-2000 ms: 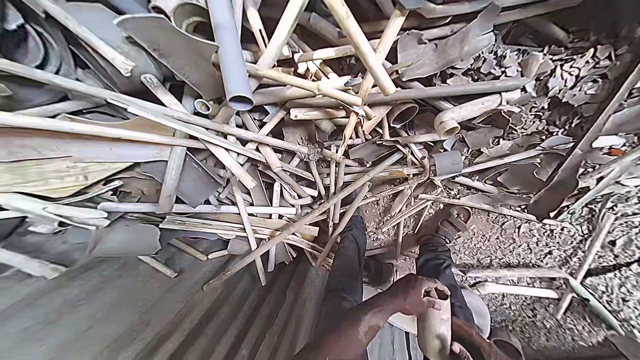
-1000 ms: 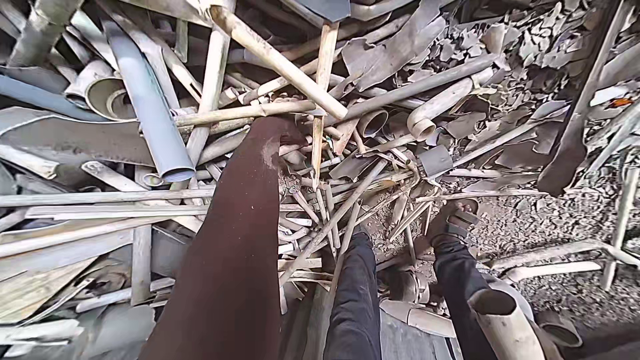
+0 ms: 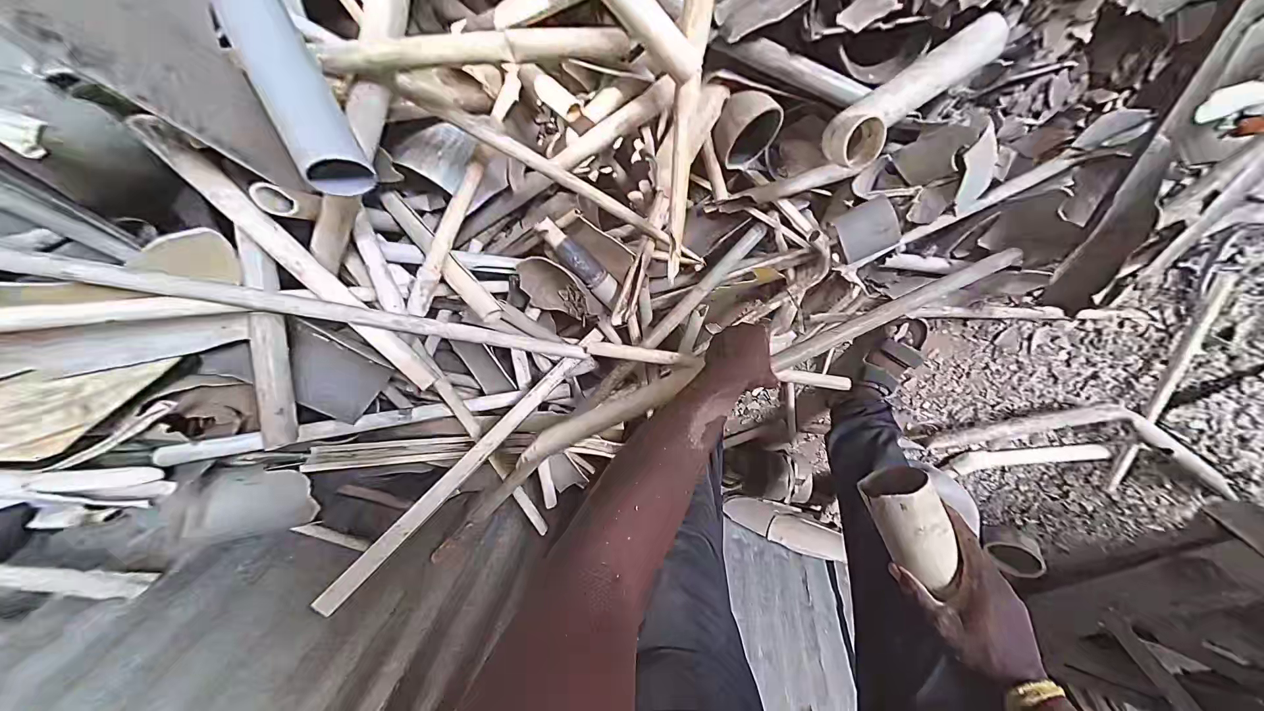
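Observation:
My left hand (image 3: 736, 360) reaches into the heap at the centre, its fingers closed around a thin pale stick (image 3: 815, 380) whose end sticks out to the right of the fist. A thicker pale branch-like piece (image 3: 602, 415) and another long stick (image 3: 899, 306) lie against or close beside the hand; whether they are gripped too is hidden. At lower right, my right hand (image 3: 973, 607) holds a short, pale, hollow tube piece (image 3: 913, 528), its open end facing up and the lower end hidden by the palm.
Tangled sticks and pipes surround my left hand. A grey pipe (image 3: 296, 99) and a pale pipe (image 3: 918, 89) lie in the heap. Corrugated sheet (image 3: 247, 612) is at lower left. My sandalled foot (image 3: 894, 355) rests beside scrap-strewn ground (image 3: 1066, 395). Bent pale strips (image 3: 1047, 425) lie at right.
My left hand was at the tube near my right hand, then reached far into the heap. It is now closer to my legs, closed on a stick. The tube remains on the right side.

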